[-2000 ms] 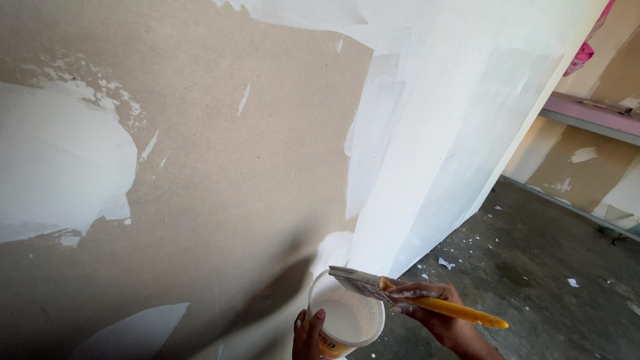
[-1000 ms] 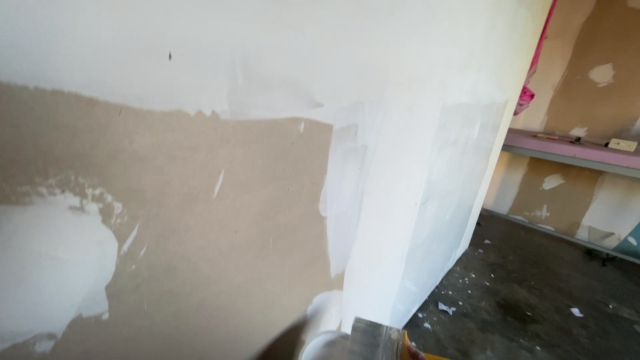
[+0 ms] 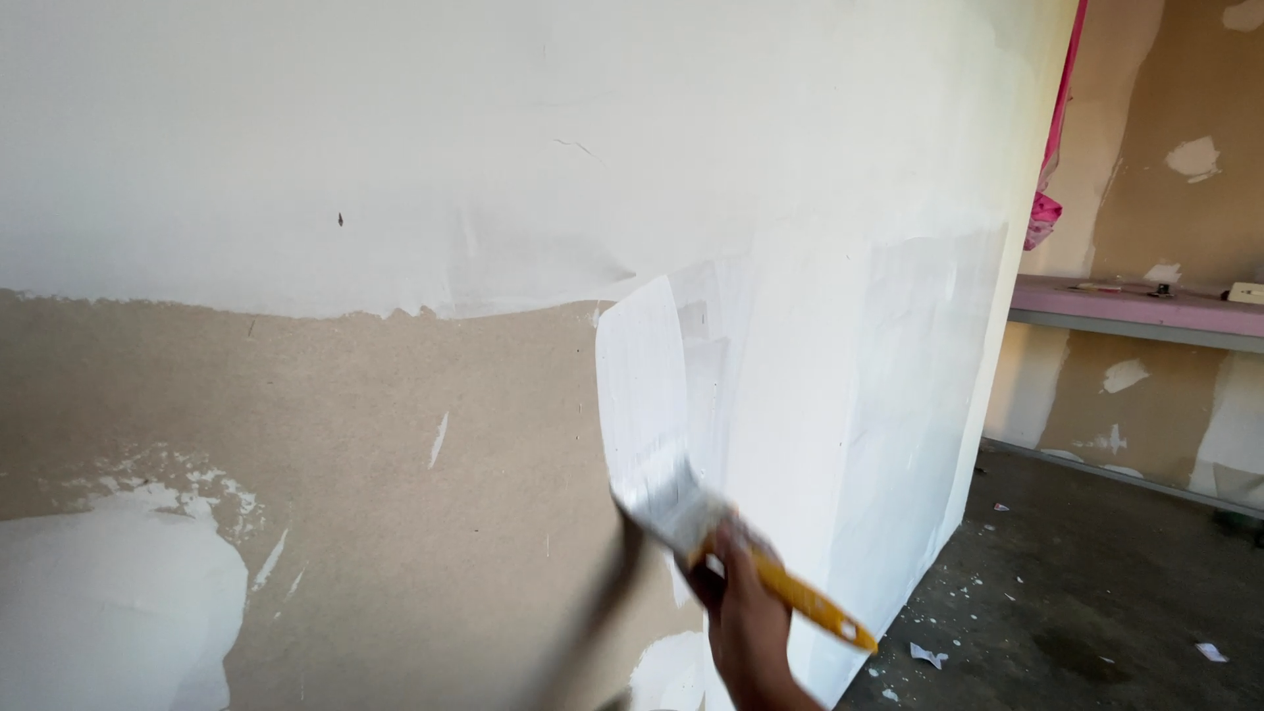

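My right hand grips a flat paintbrush by its yellow handle, low and right of the middle. The brush's bristles press on the wall at the lower end of a fresh white paint stroke. That stroke runs down over the right edge of the bare tan area of the wall. White paint lies on the wall above and to the right. My left hand is out of view. Only a sliver of what may be the paint cup's rim shows at the bottom edge.
The wall ends at a corner on the right. Beyond it is a dark concrete floor with paint specks and paper scraps. A pink-topped shelf holds small items, and pink cloth hangs near the corner.
The brush has gone from the cup, where it was two seconds ago, up onto the wall. A new white stroke covers part of the tan edge. The view has tilted up, and my left hand has left it.
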